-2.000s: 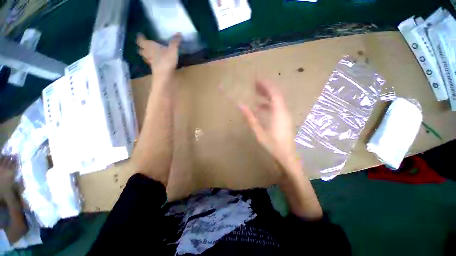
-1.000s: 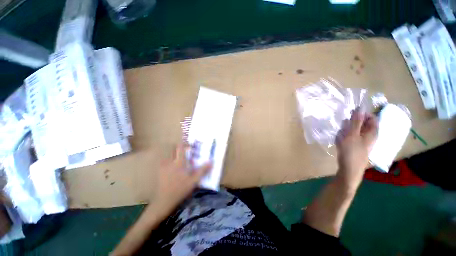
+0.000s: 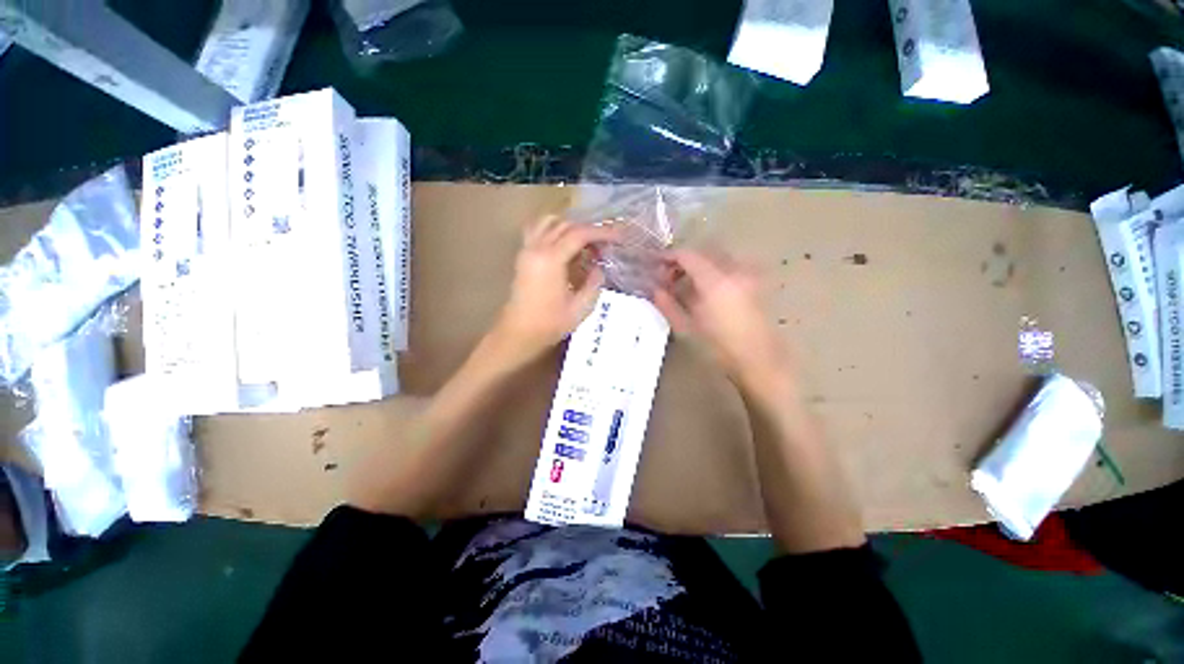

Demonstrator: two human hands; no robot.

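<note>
A white toothbrush box (image 3: 600, 422) lies on the tan board in front of me, its printed face up and one end near my body. A clear poly bag (image 3: 662, 123) extends from the box's far end over the board's back edge. My left hand (image 3: 558, 279) grips the bag's near edge at the left corner of the box's far end. My right hand (image 3: 708, 301) grips the bag's edge at the right corner. The bag's mouth is at the box's far end; how far it covers the box is hard to tell.
Unbagged boxes (image 3: 292, 247) stand close together at left, beside cloudy bag bundles (image 3: 78, 376). A white rounded packet (image 3: 1041, 454) lies at right near a green stick (image 3: 1109, 464). More boxes (image 3: 1136, 292) are at the far right edge. The green belt (image 3: 545, 78) carries white boxes (image 3: 941, 49).
My right hand has brought the bag from the right to the box's far end. My left hand has moved up from the box's near part to the bag. The loose bag at right is gone from there.
</note>
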